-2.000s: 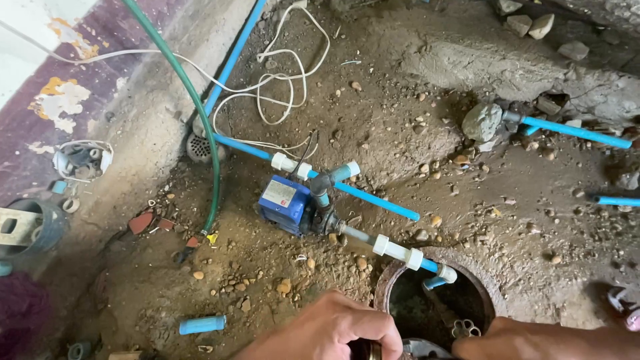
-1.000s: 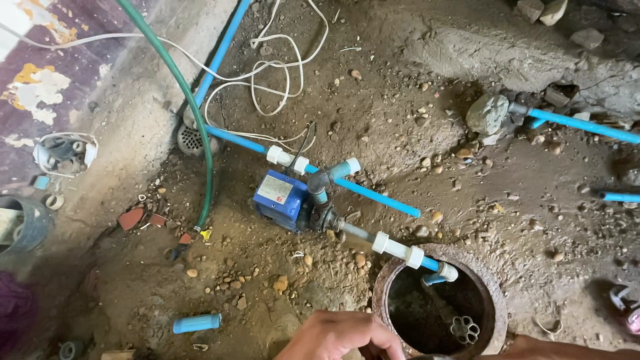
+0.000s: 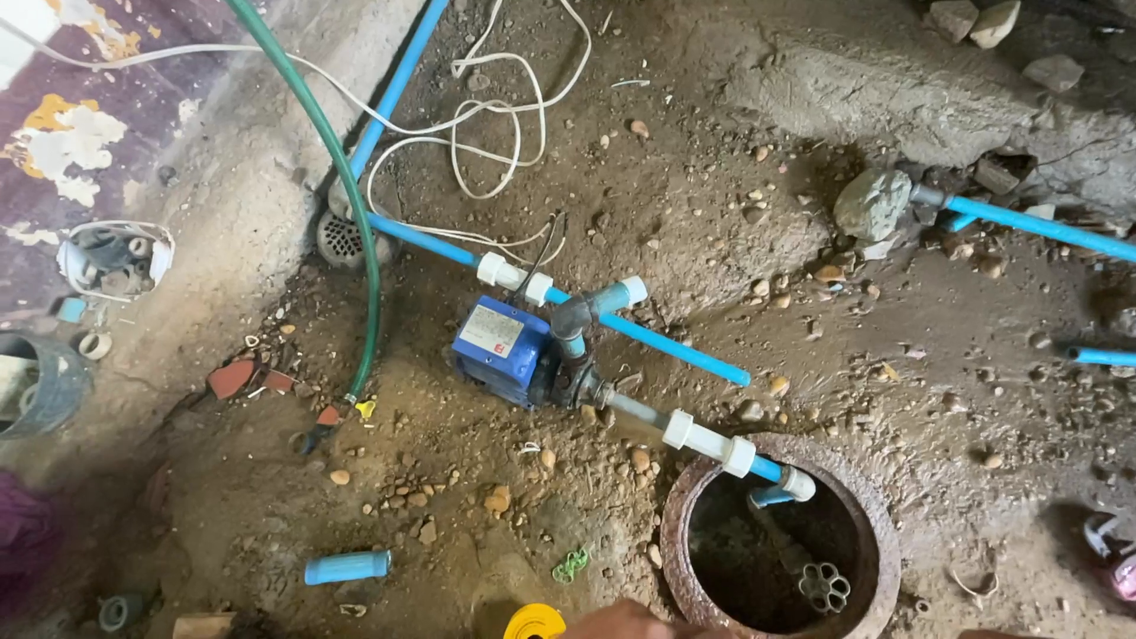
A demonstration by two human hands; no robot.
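Note:
Only the top of my left hand [image 3: 626, 621] shows at the bottom edge, beside a round yellow spool [image 3: 534, 621]; its fingers are cut off, so I cannot tell whether it grips the spool. A sliver of my right hand [image 3: 979, 634] shows at the bottom edge, right of the well. A blue electric water pump [image 3: 503, 344] sits on wet soil. From it a pipe with a white union [image 3: 708, 441] runs to an elbow over the round well rim [image 3: 688, 568]. A metal valve handwheel [image 3: 824, 587] lies inside the well. A capped grey and blue pipe stub [image 3: 612, 300] rises from the pump.
A blue pipe [image 3: 679, 349] passes behind the pump. A green hose [image 3: 342, 169] and loose white cable [image 3: 524, 106] lie at the upper left. A short blue pipe piece [image 3: 347, 567], a dark bucket [image 3: 58, 386], a stone [image 3: 872, 204] and more blue pipes [image 3: 1047, 226] lie around.
Both hands have moved down, nearly out of view, away from the well opening. The yellow spool has come into view beside my left hand.

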